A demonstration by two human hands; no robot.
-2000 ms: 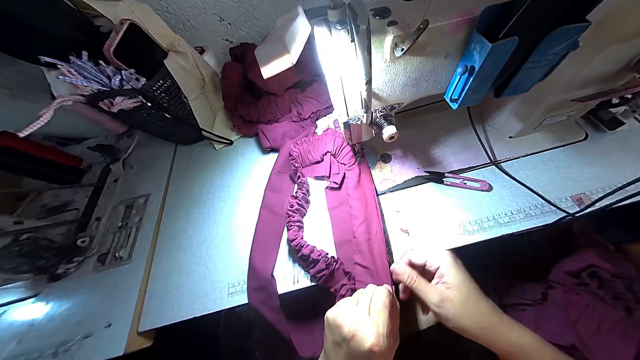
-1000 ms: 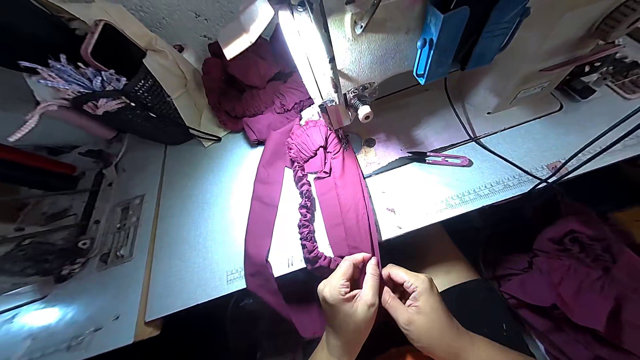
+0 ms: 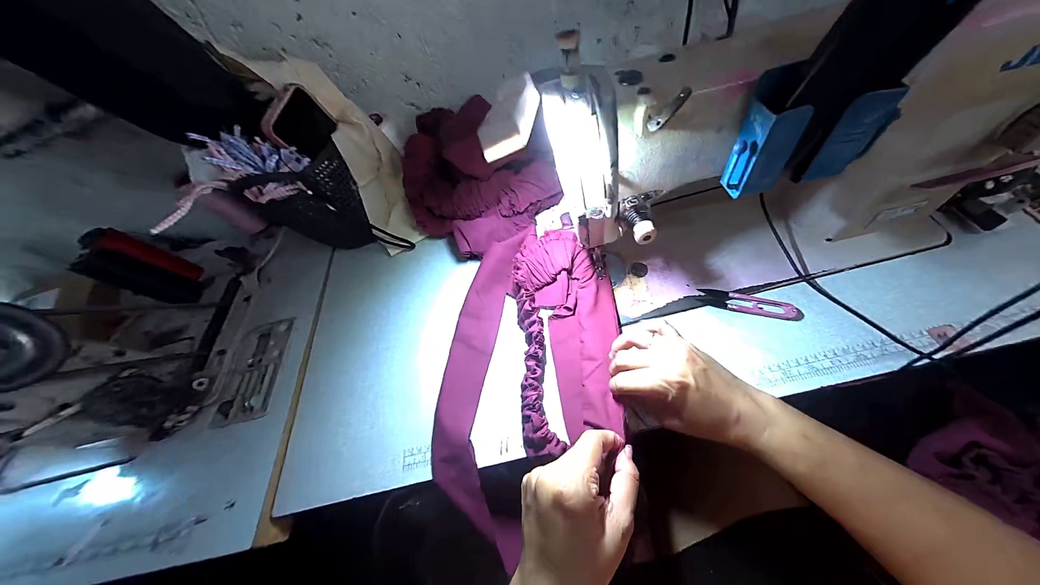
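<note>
Maroon fabric [image 3: 597, 349] runs from under the head of a sewing machine [image 3: 597, 215] down to the front edge of the table. At that edge my left hand [image 3: 578, 496] pinches the fabric's lower part between thumb and fingers. My right hand [image 3: 670, 374] is farther up, its curled fingers on the fabric's right edge. A gathered, ruffled strip [image 3: 534, 382] and a flat maroon band [image 3: 471, 357] hang to the left of it. More gathered maroon cloth [image 3: 487, 187] is heaped behind, left of the needle area.
Thread snips [image 3: 751, 305] lie right of the needle area. A blue holder [image 3: 768, 134] is fixed to the machine. At the left stand a black basket [image 3: 329, 191] with fabric strips and a phone [image 3: 301, 122], and another machine's needle plate [image 3: 256, 370]. Black cables cross the table at the right.
My right hand has moved up along the fabric's edge, away from my left hand, which still pinches the lower part. The two hands were close together at the table edge before.
</note>
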